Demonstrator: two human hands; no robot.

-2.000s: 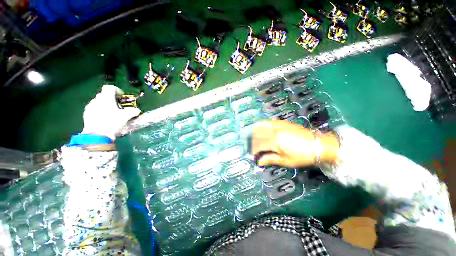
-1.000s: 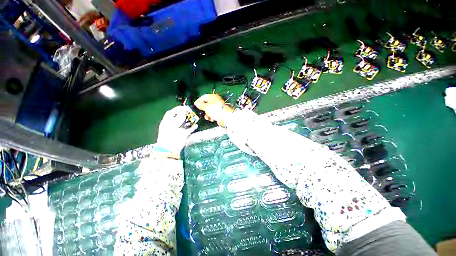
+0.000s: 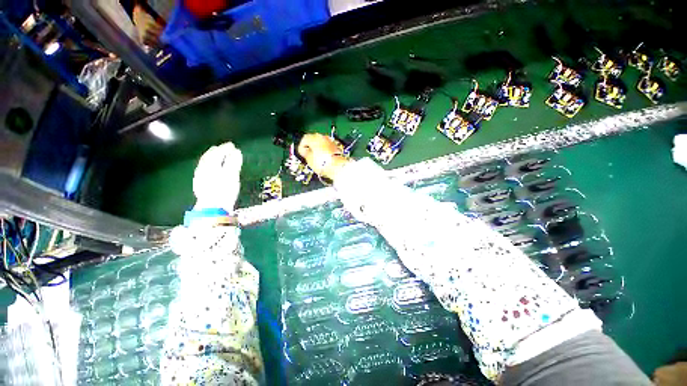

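Observation:
Small circuit boards with yellow and white parts and upright wires stand on the green belt. One board [image 3: 271,187] lies by the pale rail. Another board [image 3: 300,170] is at the fingertips of my right hand [image 3: 320,154], which is bent over it; the exact grip is partly hidden. My left hand [image 3: 218,175], in a white glove with a blue wrist band, is over the belt left of these boards. Nothing shows in it, but its finger spread is unclear. A clear blister tray [image 3: 316,328] lies below my right forearm, with dark oval parts [image 3: 493,197] in its right-hand pockets.
More boards [image 3: 458,127] stand along the belt [image 3: 188,162] to the right. The pale rail [image 3: 542,139] divides belt and bench. A second clear tray [image 3: 124,309] is at the left, beside white sheets and cables. A blue bin [image 3: 248,34] stands beyond the belt.
My left hand has moved left, away from the board it held a second ago. My right hand stays near the same place. Several boards sit slightly farther right in view.

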